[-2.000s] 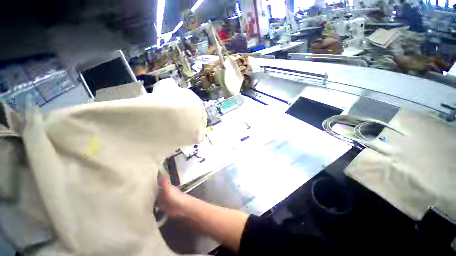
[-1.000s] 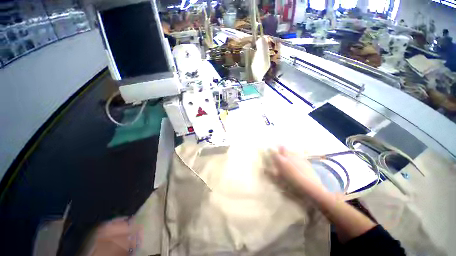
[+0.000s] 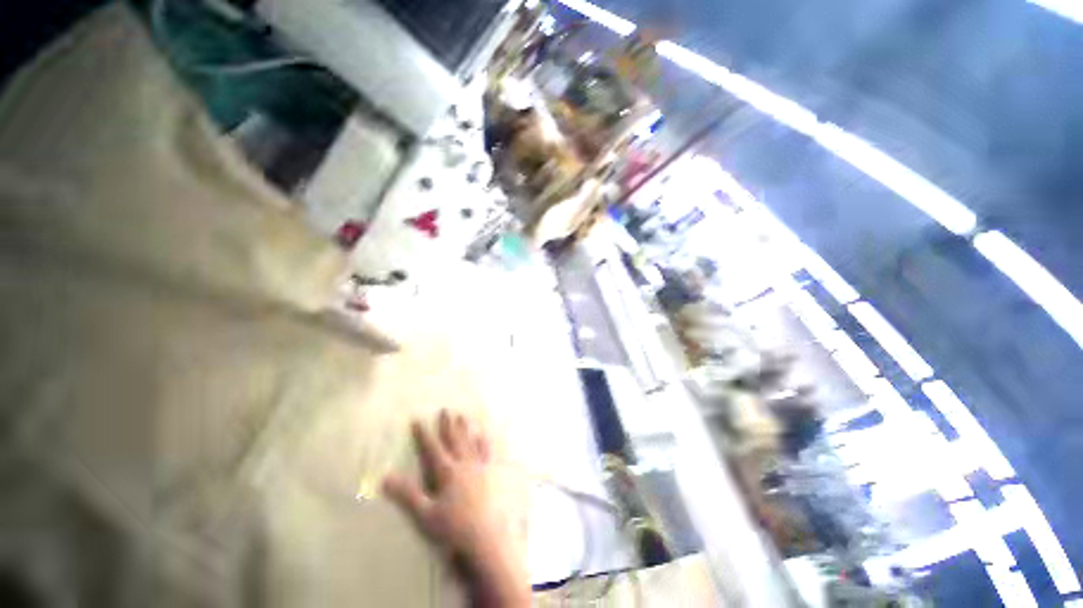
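A beige cloth bag panel (image 3: pixel 226 392) covers the left and lower left of the picture, with a ridge or folded edge running toward the needle area. The white sewing machine head (image 3: pixel 410 220) with its red logo stands at the panel's far edge. The needle area is blurred. My right hand (image 3: pixel 457 481) lies flat on the cloth with fingers spread, below the machine head. My left hand is not in view.
A screen box (image 3: pixel 356 59) is behind the head at the top, with a green cloth (image 3: pixel 244 89) to its left. Beige cloth (image 3: pixel 665 587) and blurred handle loops lie at the lower right. Other workstations are blurred beyond.
The view has tilted strongly. The beige panel now fills the left side. My left hand has left the picture. My right hand now rests spread on the cloth.
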